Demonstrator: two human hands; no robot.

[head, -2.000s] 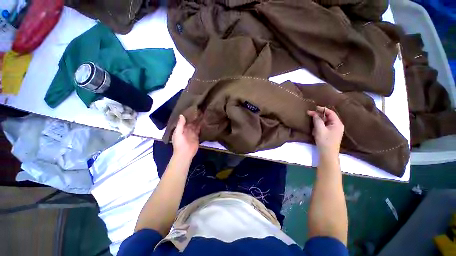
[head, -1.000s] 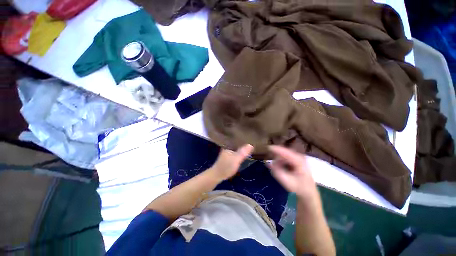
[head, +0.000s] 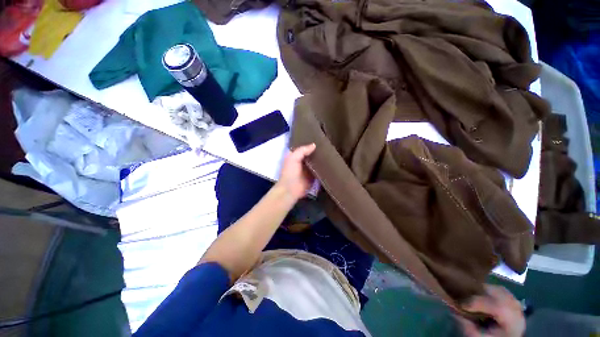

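Note:
The brown coat (head: 421,204) lies across the front of the white table, with a long edge marked by pale dotted stitching stretched diagonally between my hands. My left hand (head: 298,172) holds the upper end of this edge near the table's front, thumb on top of the cloth. My right hand (head: 495,314) is low at the right, blurred, closed around the lower end of the edge, beyond the table's front edge. A small dark shape shows at its fingers; I cannot tell what it is.
A black phone (head: 259,130), a dark flask (head: 205,89), green cloth (head: 141,49) and a crumpled off-white heap (head: 184,113) lie at the left. Another brown coat (head: 434,59) lies behind. A white tub (head: 575,260) with brown cloth stands at the right. Plastic bags (head: 85,155) hang left.
The coat has been turned and spread, and its long stitched edge now runs diagonally. My right hand has moved down and right with the cloth. My left hand has moved up slightly.

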